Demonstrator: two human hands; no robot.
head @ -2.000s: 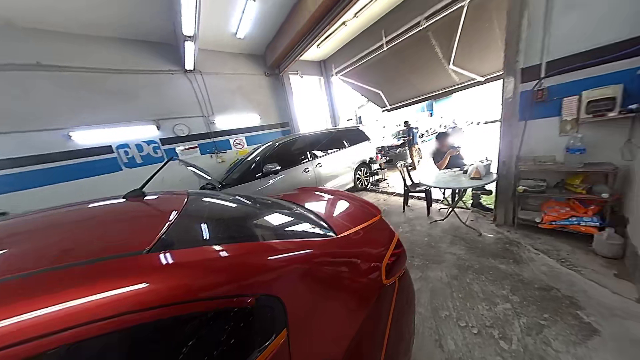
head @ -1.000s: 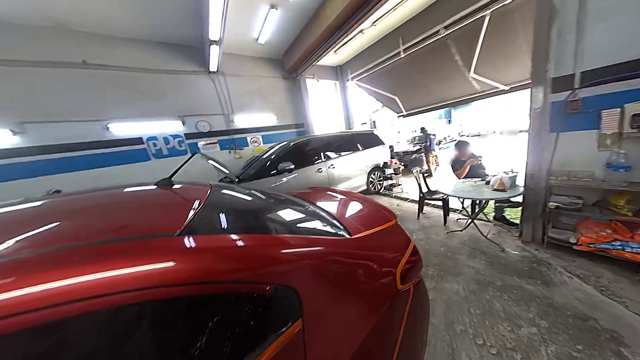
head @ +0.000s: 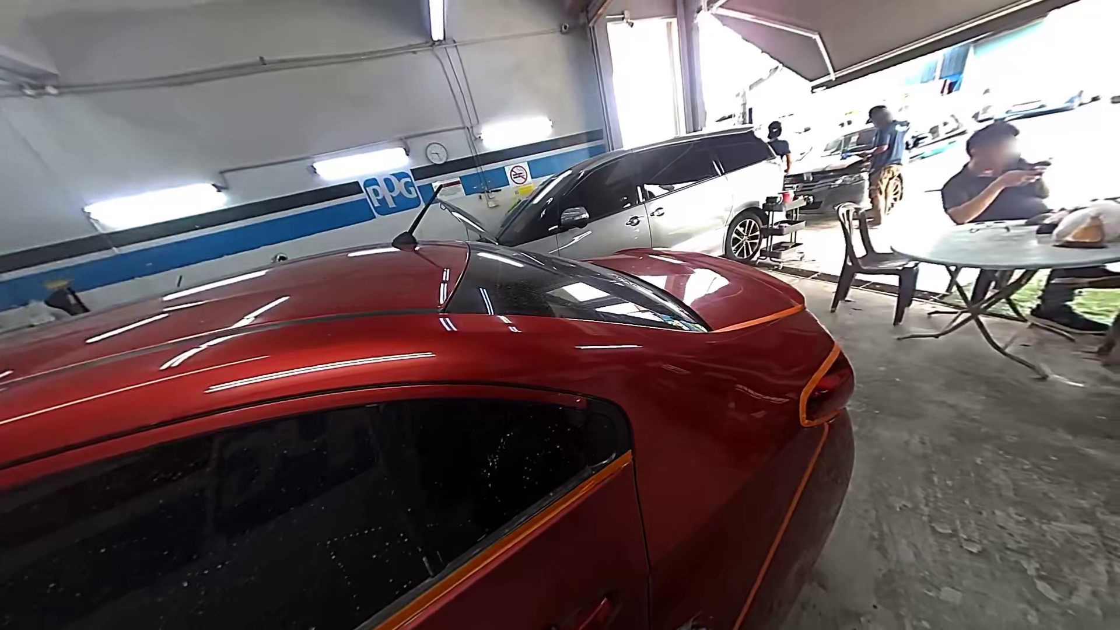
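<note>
Neither of my hands shows in the head view. A glossy red car (head: 700,385) fills the near part of the view, seen from its side toward the rear. Orange masking tape (head: 525,542) runs along the lower edge of the side window (head: 306,499). More orange tape borders the tail light (head: 829,394), the edge of the boot lid and a seam beside the rear bumper. A short black antenna (head: 418,220) stands on the roof, in front of the dark rear windscreen (head: 560,289). Small pale specks dot the side window.
A silver minivan (head: 691,192) is parked beyond the red car. On the right, a person (head: 997,184) sits at a round table (head: 989,247) beside a plastic chair (head: 875,258). Two people stand near another car (head: 827,188) outside. Concrete floor (head: 954,472) lies right of the red car.
The view has turned and come nearer to the red car's side window; the shelf at the right has left the view. The seated person remains at the table.
</note>
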